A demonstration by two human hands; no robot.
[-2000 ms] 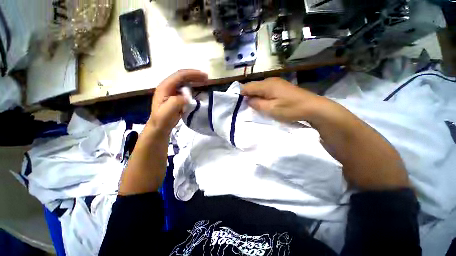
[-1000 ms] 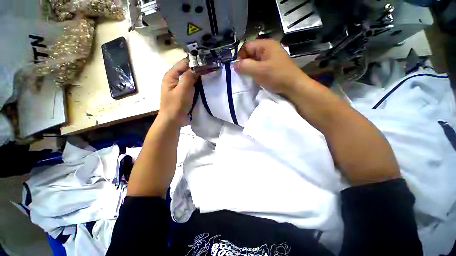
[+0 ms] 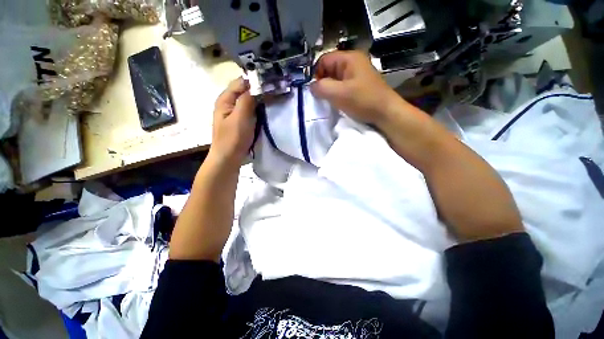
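Note:
A white garment point(image 3: 331, 205) with thin navy lines spreads from the machine over my lap. Its upper edge lies under the metal clamp point(image 3: 275, 73) of the grey button-sewing machine point(image 3: 265, 30). My left hand point(image 3: 235, 119) pinches the cloth edge just left of the clamp. My right hand point(image 3: 351, 83) pinches the cloth just right of the clamp, fingertips close to the metal parts. The needle point and any button there cannot be made out.
A black phone point(image 3: 151, 87) lies on the pale wooden table point(image 3: 189, 73). Clear bags with gold-brown contents point(image 3: 96, 59) are at upper left. A second metal machine point(image 3: 404, 33) stands right of the head. White garments lie at left point(image 3: 96, 245) and right point(image 3: 543, 172).
The cloth has come from in front of the table edge up under the machine clamp, with both hands. Over the last second the hands have barely moved; the view shifted slightly.

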